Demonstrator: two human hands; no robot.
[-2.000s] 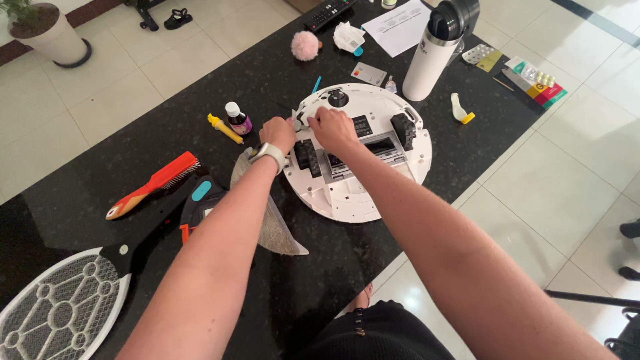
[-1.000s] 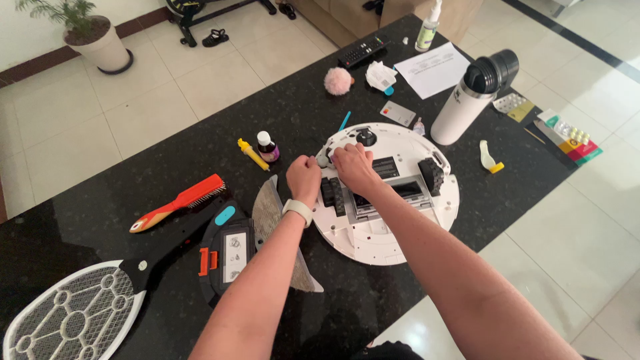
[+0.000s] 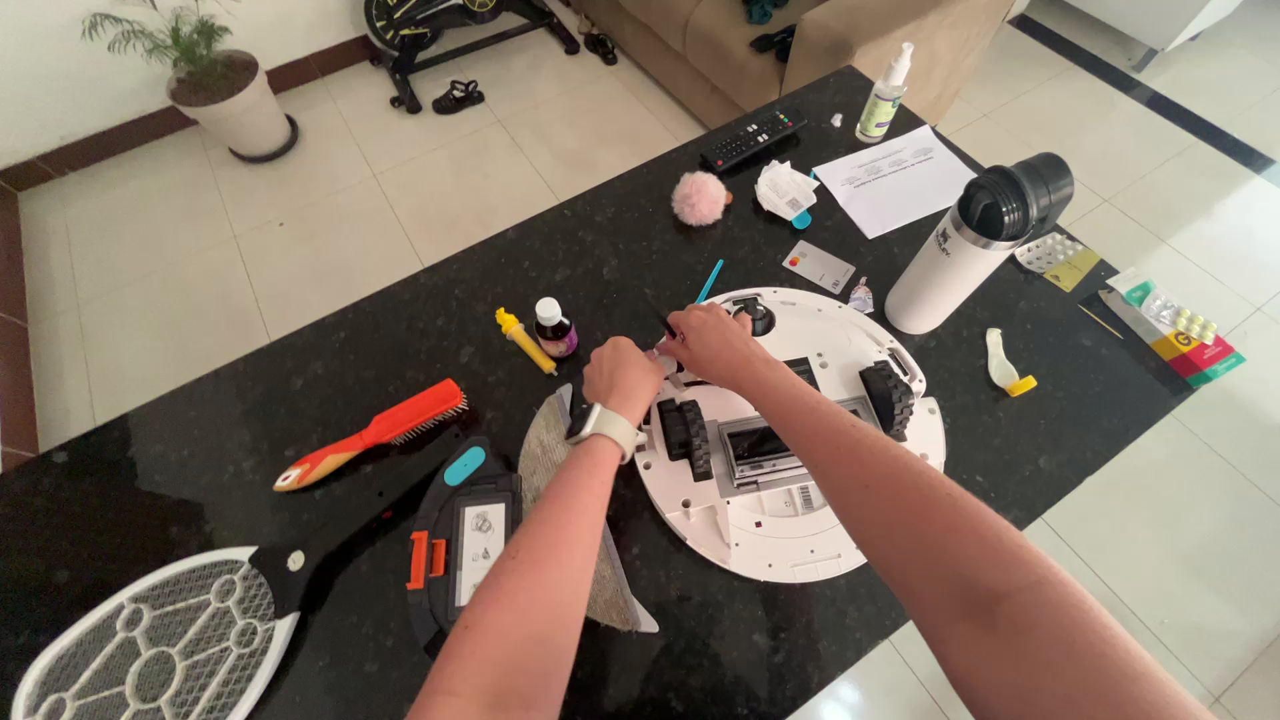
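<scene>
A white robot vacuum (image 3: pixel 790 525) lies upside down on a black stone counter, its wheels and roller opening facing up. My left hand (image 3: pixel 622 380), with a watch on the wrist, is closed at the vacuum's upper left edge. My right hand (image 3: pixel 712 345) meets it there, fingertips pinched around something small and dark that my fingers mostly hide. What the left fingers hold cannot be made out. A grey mop pad (image 3: pixel 550 450) lies partly under my left forearm, beside a black dust bin or tank (image 3: pixel 487 540) with orange clips.
Left are an orange hairbrush (image 3: pixel 400 420), an electric fly swatter (image 3: pixel 150 640), a yellow syringe-like tube (image 3: pixel 525 342) and a small dark bottle (image 3: pixel 554 328). Beyond the vacuum stand a white flask (image 3: pixel 945 265) and spray bottle (image 3: pixel 883 100); a blue stick (image 3: pixel 710 281), card (image 3: pixel 818 266) and pompom (image 3: pixel 700 198) lie nearby.
The view has shifted, showing more of the room beyond the counter. Both hands stay together at the same edge of the vacuum.
</scene>
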